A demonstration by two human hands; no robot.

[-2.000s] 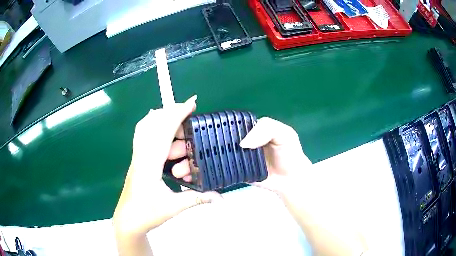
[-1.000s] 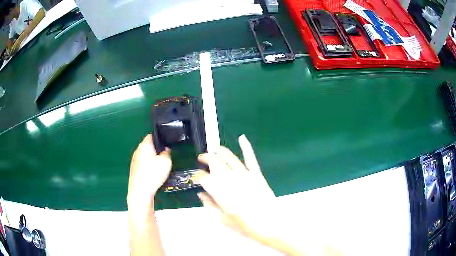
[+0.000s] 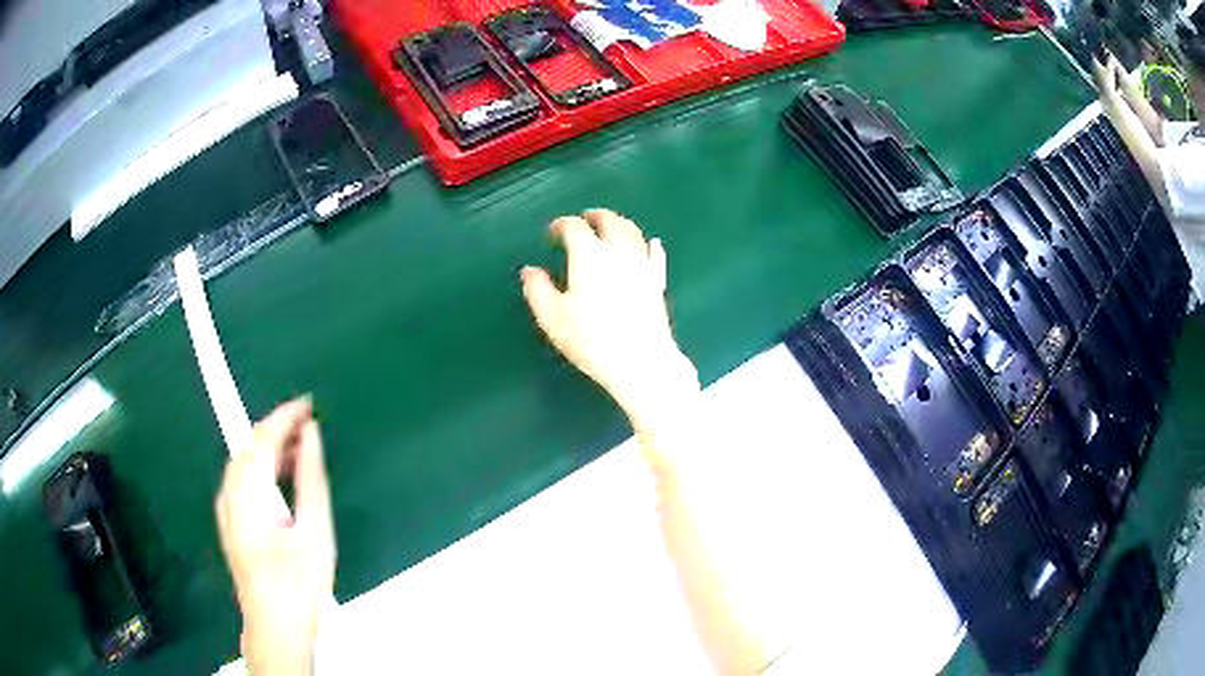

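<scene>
My left hand (image 3: 280, 515) is empty, fingers apart, over the near edge of the green surface beside the white strip (image 3: 212, 346). My right hand (image 3: 605, 297) is empty with bent, spread fingers above the middle of the green surface (image 3: 436, 304). A stack of black phone middle frames (image 3: 98, 557) lies on the green surface at the far left, left of my left hand. Another stack of black frames (image 3: 872, 156) lies at the upper right. Rows of black frames (image 3: 916, 376) lie close together at the right. Neither hand touches a frame.
A red tray (image 3: 456, 161) at the top holds frames and a blue-and-white packet (image 3: 648, 19). A single frame (image 3: 328, 156) lies left of it. A white sheet (image 3: 529, 568) is nearest me. Another person's hand (image 3: 1126, 106) shows at the upper right. A grey-white box (image 3: 165, 106) stands at the top left.
The stack I held is now on the green surface at the left, and both hands are off it. My hands have moved apart. The view has turned right, showing more frame rows and another stack.
</scene>
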